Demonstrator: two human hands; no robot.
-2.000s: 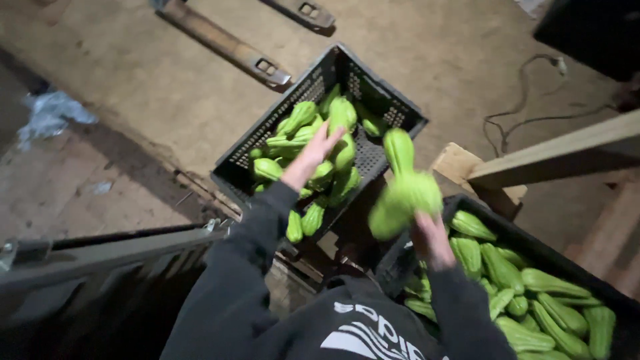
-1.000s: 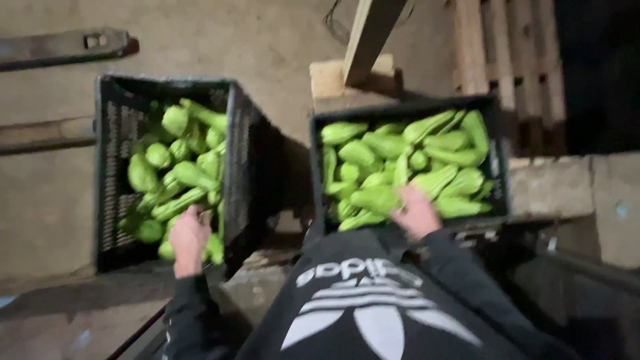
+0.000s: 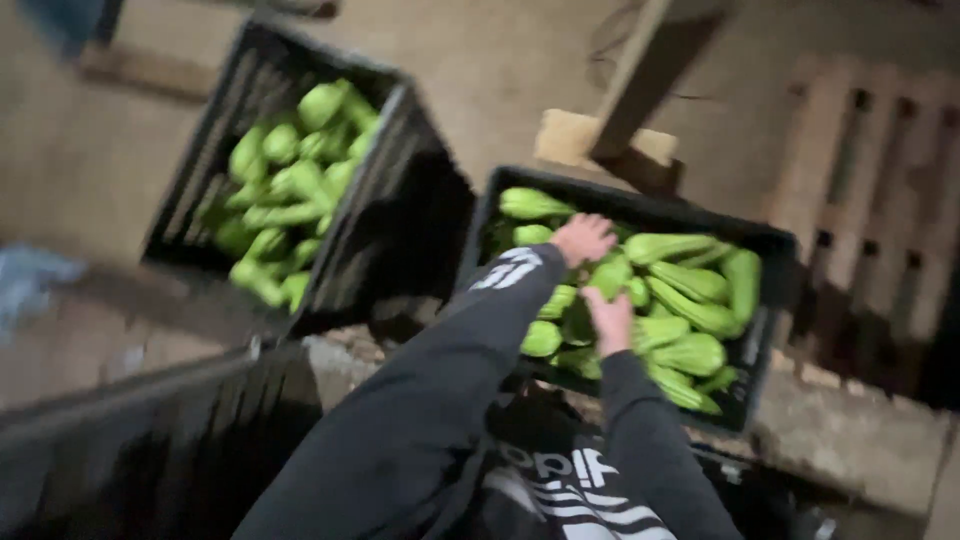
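Pale green squash-like vegetables fill much of a black plastic crate at the right. Both of my hands are in this crate. My left hand reaches over the vegetables near the crate's far side, fingers bent; whether it grips one cannot be told. My right hand lies just nearer to me, thumb and fingers against a green vegetable between the two hands; blur hides how firmly it is held. At the left, a second, slatted black crate holds more of the same vegetables.
A wooden post on a wooden block rises just behind the right crate. A wooden pallet lies at the right. A dark ribbed panel or bin wall stands at the lower left, and light blue plastic lies on the floor.
My left hand has moved from the left crate to the right one. My right hand no longer holds the vegetables it lifted two seconds ago. The view has turned.
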